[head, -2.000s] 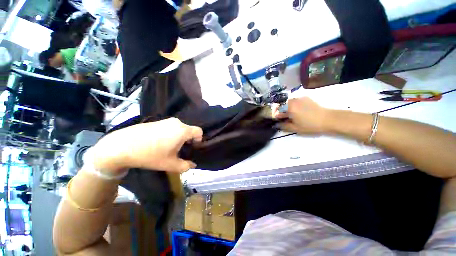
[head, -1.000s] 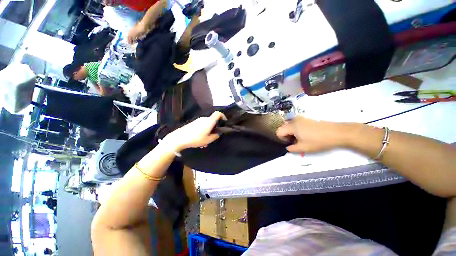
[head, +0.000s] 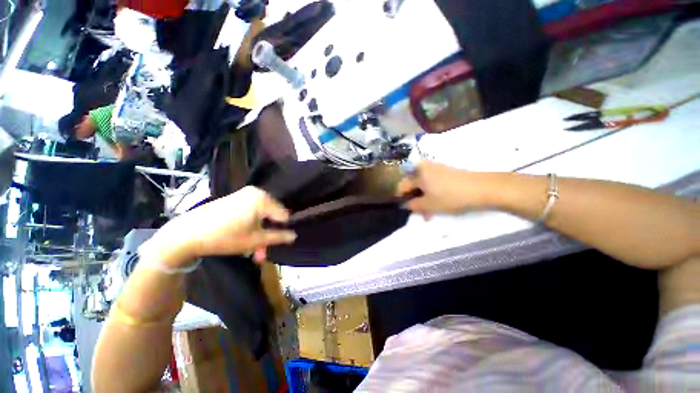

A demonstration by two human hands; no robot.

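A dark brown-black garment (head: 338, 234) lies on the white machine table, left of and below the needle area (head: 387, 150). Its left part hangs over the table's edge. My left hand (head: 230, 222) holds the cloth between thumb and fingers at the garment's left part. My right hand (head: 441, 188) pinches the garment's right edge just beside the needle area; its fingertips are partly hidden and blurred. A paler brown patch of cloth shows between the needle area and my right fingertips.
Snips with yellow-orange handles (head: 625, 117) lie at the right, near a brown block (head: 581, 96). A black cloth strip (head: 495, 54) hangs over the machine head. Cardboard boxes (head: 335, 330) and a blue crate (head: 326, 376) stand below. A person in green (head: 101, 120) is at the far left.
Since one second ago, my left hand has moved left along the garment, away from my right hand. My right hand stays beside the needle area. The camera view has shifted and tilted.
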